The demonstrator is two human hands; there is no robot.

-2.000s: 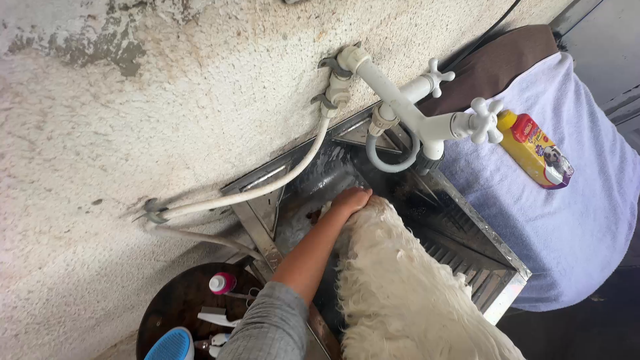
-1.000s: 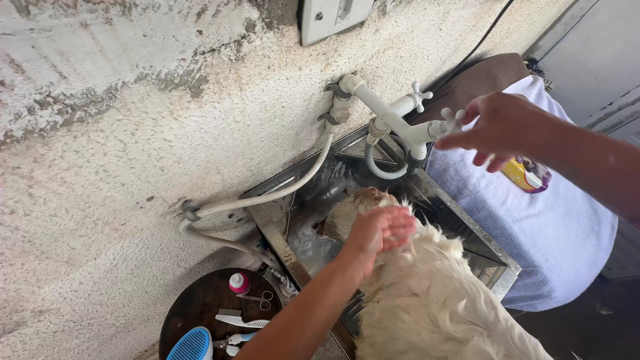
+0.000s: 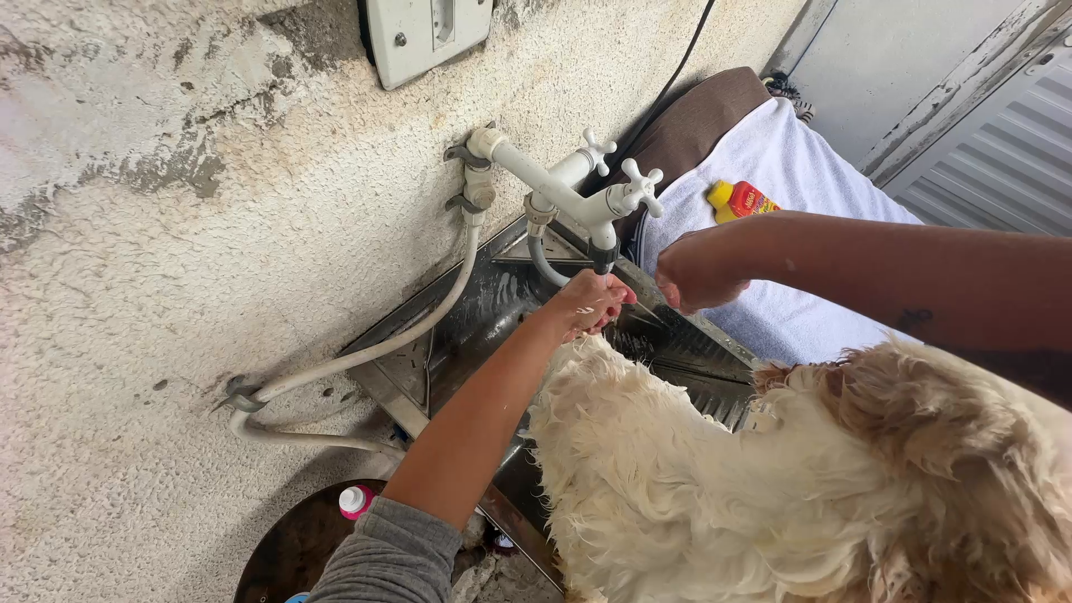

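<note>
A wet, cream-coloured long-haired dog (image 3: 670, 477) stands in and over a stainless steel sink (image 3: 477, 327), its browner fur at the right. My left hand (image 3: 593, 303) is under the spout of a white plastic faucet (image 3: 548, 180), wet and with some suds on its back; its fingers are partly curled, just above the end of the dog. To the right of it, my right hand (image 3: 703, 272) hangs over the sink's edge with the fingers bent downward, and no object shows in it. A yellow and red bottle (image 3: 744, 201) lies beyond my right forearm, which hides part of it.
A pale towel (image 3: 821, 176) and a brown cloth (image 3: 703, 117) cover a surface right of the sink. A white hose (image 3: 402, 339) runs along the rough wall. At lower left, a round dark table (image 3: 285, 544) holds a pink bottle with a white cap (image 3: 355, 501). A socket plate (image 3: 435, 33) is above.
My left hand has moved from the dog's back to under the spout. My right hand has come down from beside the faucet handle. The dog's browner part now shows at the right.
</note>
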